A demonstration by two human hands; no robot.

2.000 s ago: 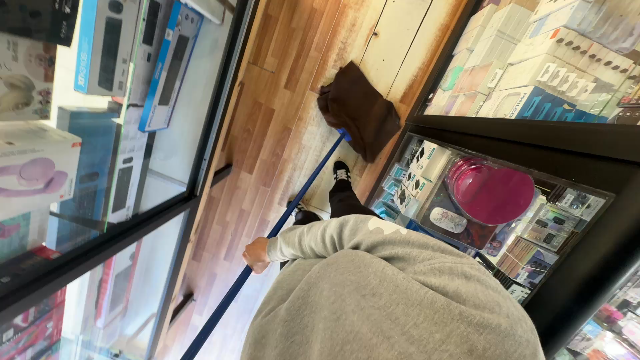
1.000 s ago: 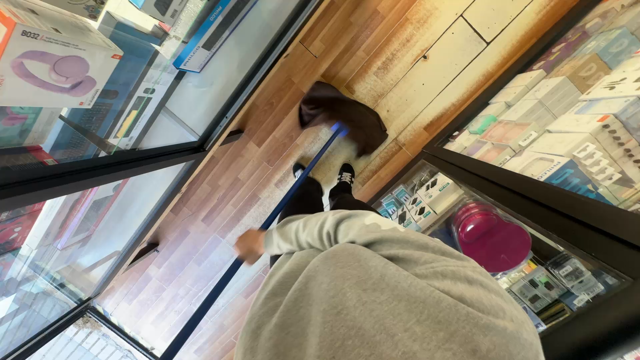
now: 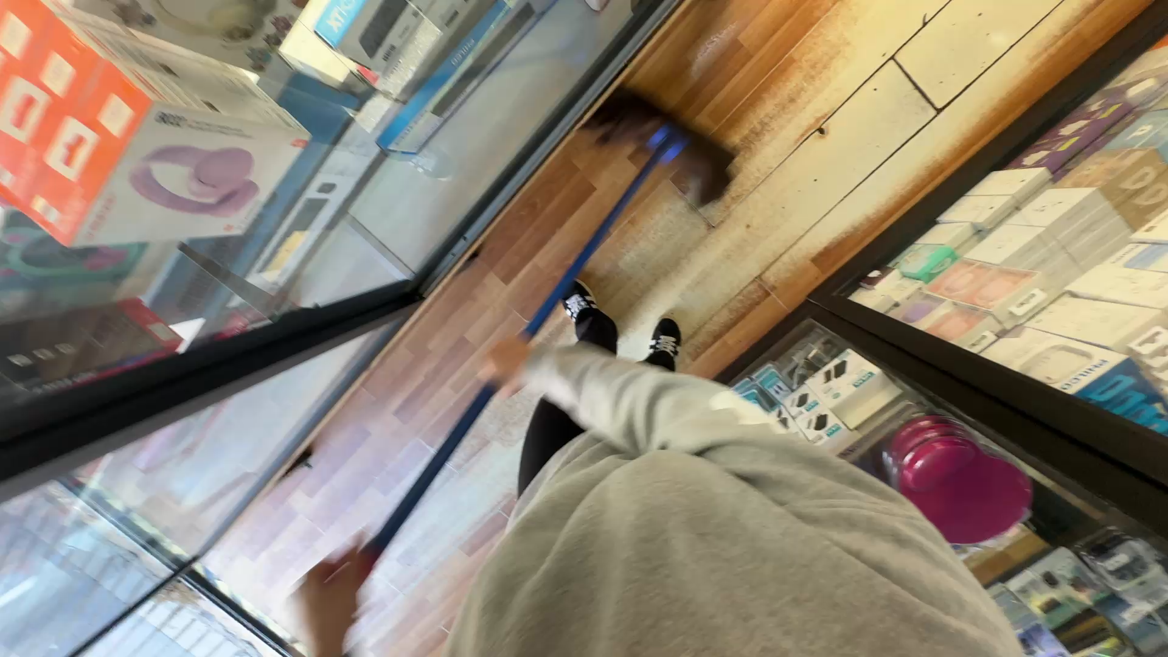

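A blue pole (image 3: 456, 433) runs slantwise from the lower left up to a dark brown cloth (image 3: 707, 169) on the floor, with a blue fitting (image 3: 668, 143) where they meet. The cloth is blurred and lies near the base of the left glass case. My right hand (image 3: 506, 365), at the end of a grey sleeve, is closed around the middle of the pole. Lower left, my left hand (image 3: 330, 593) grips the pole's upper end; it is blurred and partly cut off by the frame.
Glass cases with black frames (image 3: 365, 315) line the left, holding a headphone box (image 3: 192, 178). On the right, another case (image 3: 912, 342) holds small boxes and a magenta round item (image 3: 963, 479). My black shoes (image 3: 666, 338) stand on the worn wood-look floor (image 3: 566, 196).
My left hand has come into view at the pole's upper end. The cloth has shifted toward the left case. The view has turned.
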